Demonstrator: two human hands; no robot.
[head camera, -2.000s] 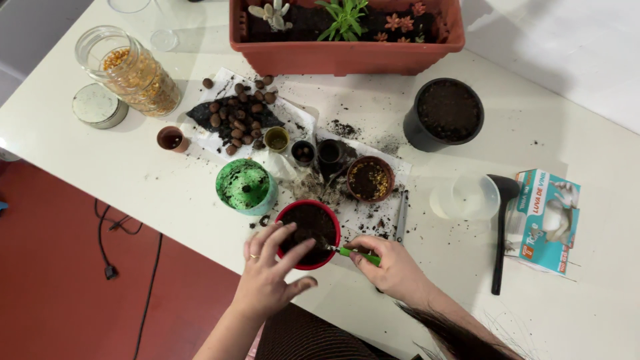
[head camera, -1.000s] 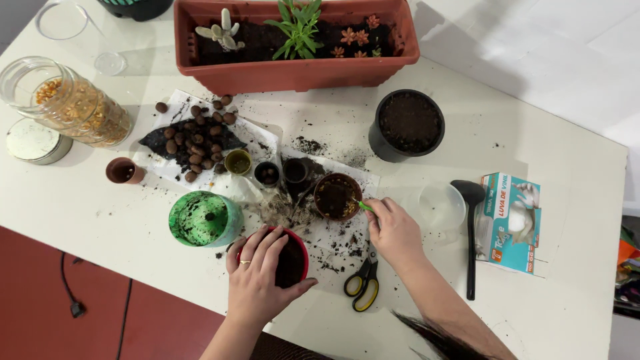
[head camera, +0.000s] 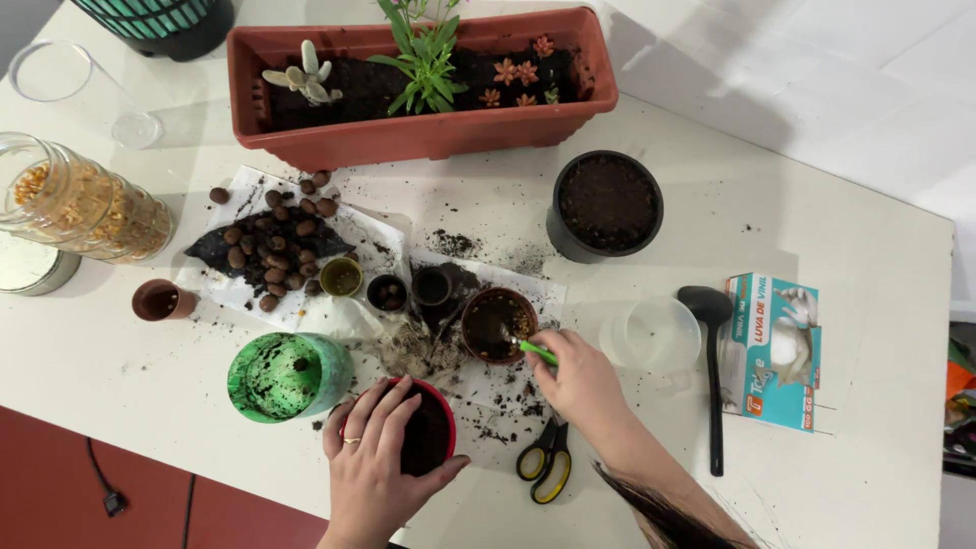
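Observation:
My left hand (head camera: 377, 450), with a ring on one finger, rests over the left side and rim of a red pot (head camera: 428, 438) of dark soil. My right hand (head camera: 572, 374) grips the green handle of a small tool (head camera: 538, 352); its metal end is inside a small brown pot (head camera: 499, 324) with light seeds or grains around its inner edge. Left of the red pot lies a green container (head camera: 286, 377) smeared with soil, tilted towards the camera. Black-and-yellow scissors (head camera: 545, 461) lie below my right hand. Several small cups, among them an olive one (head camera: 341, 277), stand left of the brown pot.
At the back stands a terracotta-coloured planter (head camera: 427, 141) with plants. A black pot of soil (head camera: 606, 206), a clear tub (head camera: 662, 334), a black ladle (head camera: 714, 366) and a glove box (head camera: 774, 351) are at right. Brown balls (head camera: 276, 261), a small brown cup (head camera: 162, 300) and a glass jar (head camera: 99, 206) are at left.
My right hand and the green-handled tool have moved from the red pot to the small brown pot. My left hand has come down onto the red pot's side. The view has shifted.

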